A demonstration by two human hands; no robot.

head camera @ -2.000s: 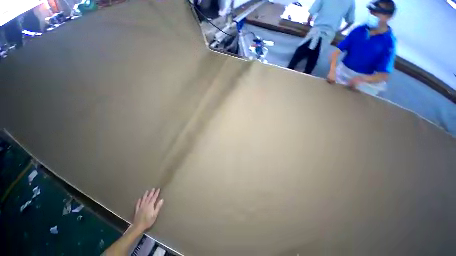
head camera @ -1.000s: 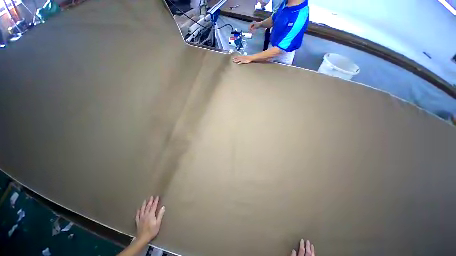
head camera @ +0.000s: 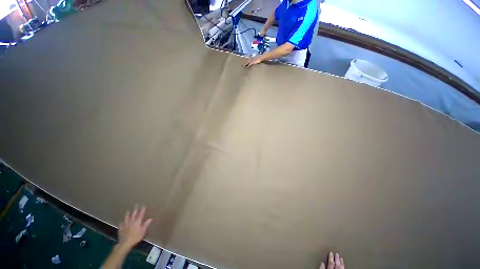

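A wide tan fabric ply covers the table, with a thin whitish selvedge along its near and far edges. A raised ridge with a darker band runs across it from the far edge toward the near edge. My left hand, fingers spread and empty, is over the cloth near the near edge, left of the ridge. Whether it touches the cloth is unclear. My right hand is at the bottom edge of the picture; only its fingers show, on the cloth, and the rest is cut off.
A person in a blue shirt stands across the table, one hand on the cloth's far edge beside a machine. A white bucket stands behind the far edge. Paper scraps litter the green floor. Metal rail parts show below the near edge.
The person in blue has moved left along the far edge to the ridge. My left hand has shifted left. My right hand's fingers have come into view. The ridge looks broader and flatter.
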